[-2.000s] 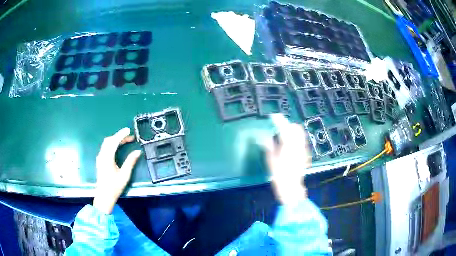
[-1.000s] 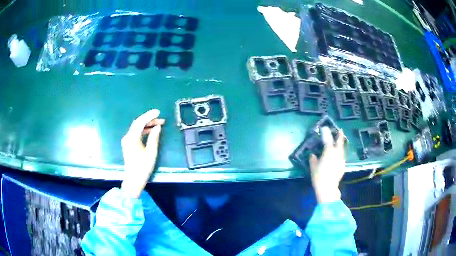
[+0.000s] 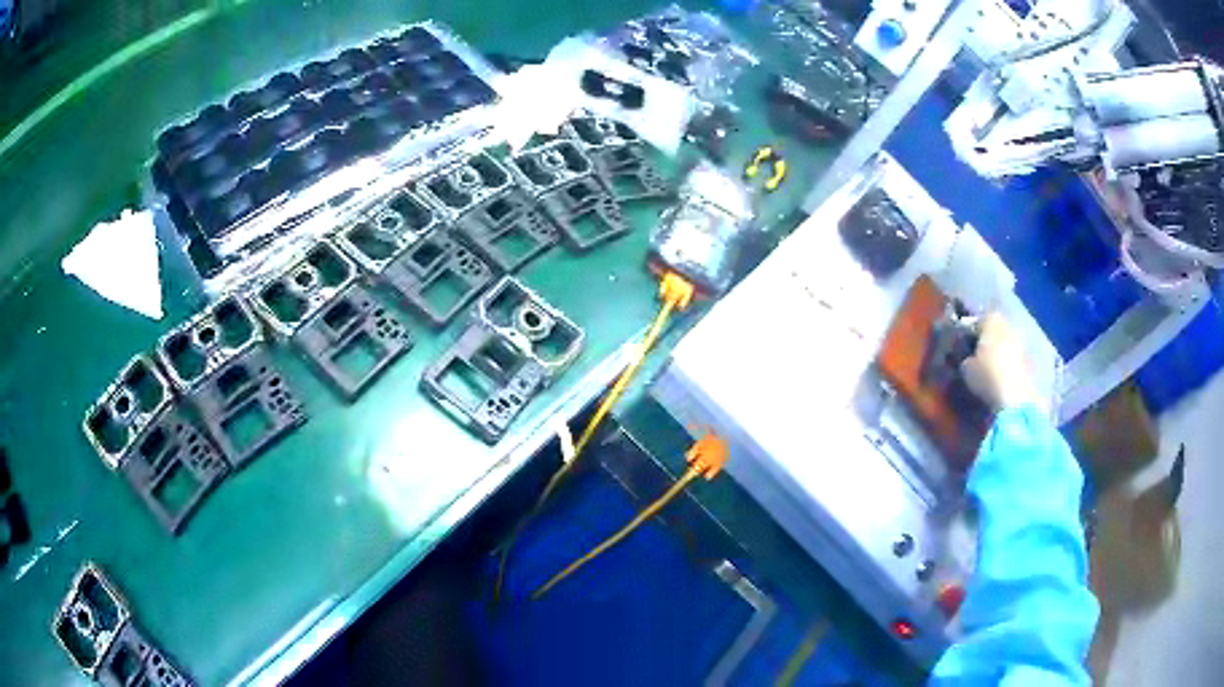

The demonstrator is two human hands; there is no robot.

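My right hand is at the right, over the orange-brown fixture plate on the white press machine. Its fingers are on a dark housing part at the plate; the grip is partly hidden. My left hand is not in view. Several grey-black plastic housings stand in a curved row on the green bench. One more housing lies in front of the row, and another is at the lower left, cut off by the edge.
A black part tray lies behind the row, with a white pointed scrap to its left. Orange-ended cables hang between bench and press. The metal press head is at upper right. Yellow-handled pliers lie near the press.
The view has swung right to the press. My right hand has moved from the bench to the fixture plate with the dark part. My left hand has left the view.
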